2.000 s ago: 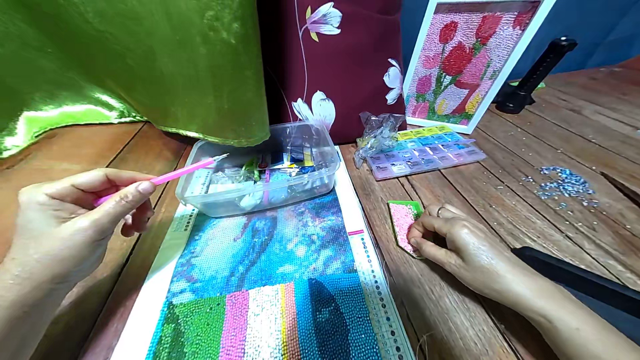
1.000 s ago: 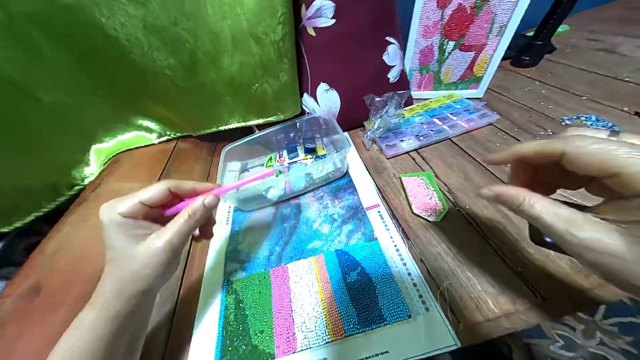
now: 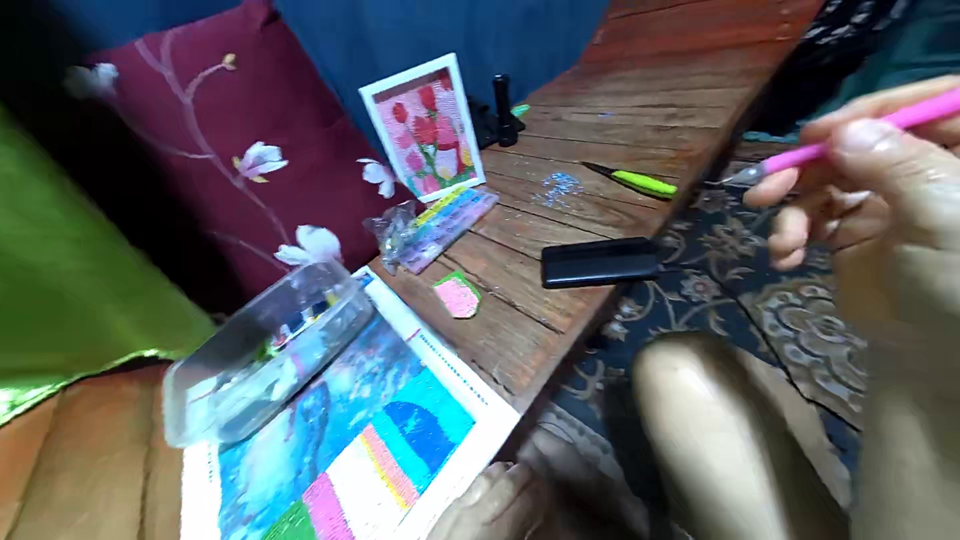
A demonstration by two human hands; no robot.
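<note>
My right hand (image 3: 862,172) is raised at the right edge, its thumb and fingers closed on a pink pen-like tool (image 3: 795,157) with a pale pointed tip facing left. My left hand is outside the view. On the wooden surface lies a diamond painting canvas (image 3: 360,480), partly covered with coloured beads in bands. A clear plastic box (image 3: 187,405) holding small packets rests on its upper part. Right of the canvas is a green-edged tray (image 3: 457,295) of pink beads. Behind it are a multi-compartment bead case (image 3: 450,229) and a crumpled clear bag (image 3: 391,231).
A black rectangular device (image 3: 600,262) lies near the wooden edge. Beyond are green-handled tweezers or cutters (image 3: 643,182), scattered blue beads (image 3: 559,189) and a framed tulip picture (image 3: 427,127). A maroon cushion (image 3: 247,127) stands behind. My bare knee (image 3: 690,375) is below the edge.
The view has swung right. The pink tool was in my left hand and is now in my right hand, which was empty one second ago. My left hand has left the view.
</note>
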